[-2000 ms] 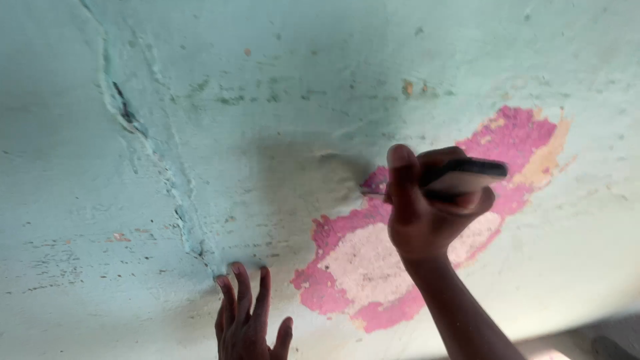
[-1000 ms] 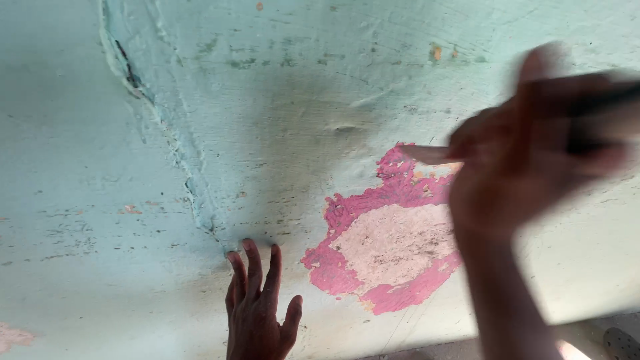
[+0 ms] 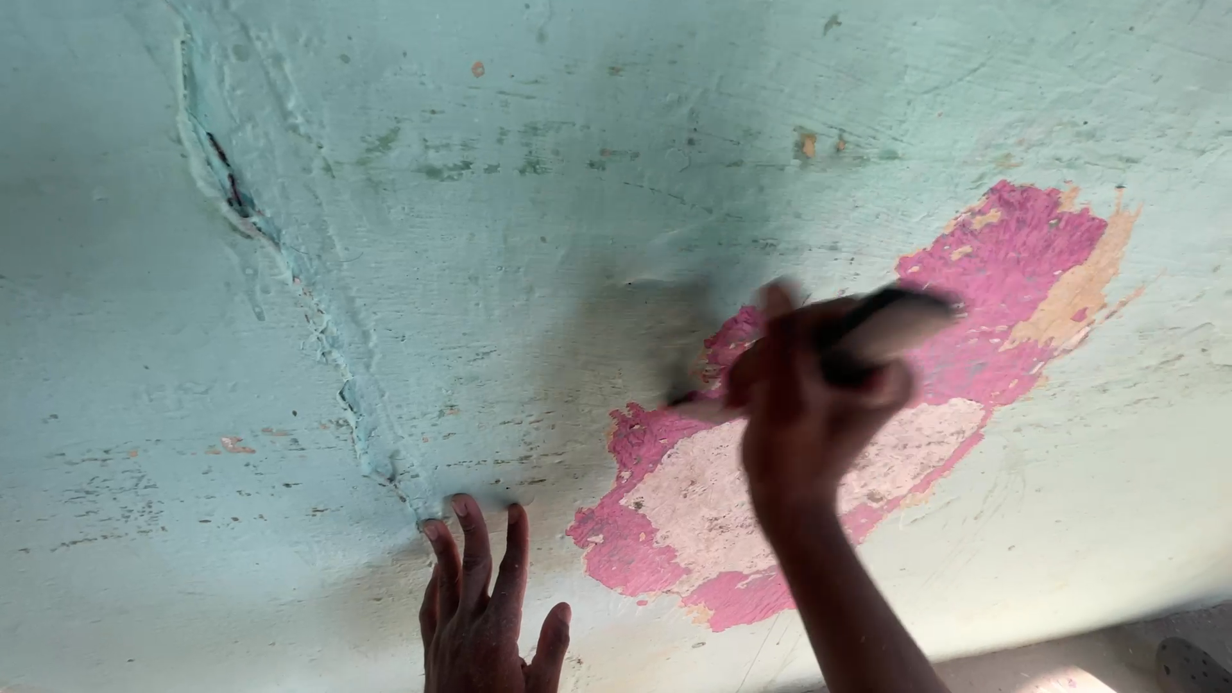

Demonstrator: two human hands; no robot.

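Note:
A wall in pale blue-green paint [image 3: 577, 202] fills most of the view. At its right half, a bare patch shows pink paint [image 3: 1020, 260] around a pale pinkish area [image 3: 712, 491]. My right hand [image 3: 818, 385], blurred, is shut on a dark-handled scraping tool [image 3: 890, 327]. The tool's pale, pointed blade [image 3: 707, 411] reaches left over the pink edge; whether it touches the wall cannot be told. My left hand [image 3: 491, 597] rests with spread fingers on the wall at the bottom, left of the patch, holding nothing.
A long crack with raised, flaking paint [image 3: 231, 188] runs down the wall's left side to near my left fingertips. Small chipped spots [image 3: 807, 145] lie above the patch. At the lower right corner are the floor [image 3: 1088, 664] and a dark, spotted object [image 3: 1189, 666].
My right hand swung right, away from the patch's left part, one second ago; now it is back over the patch with the tool. My left hand has stayed on the wall.

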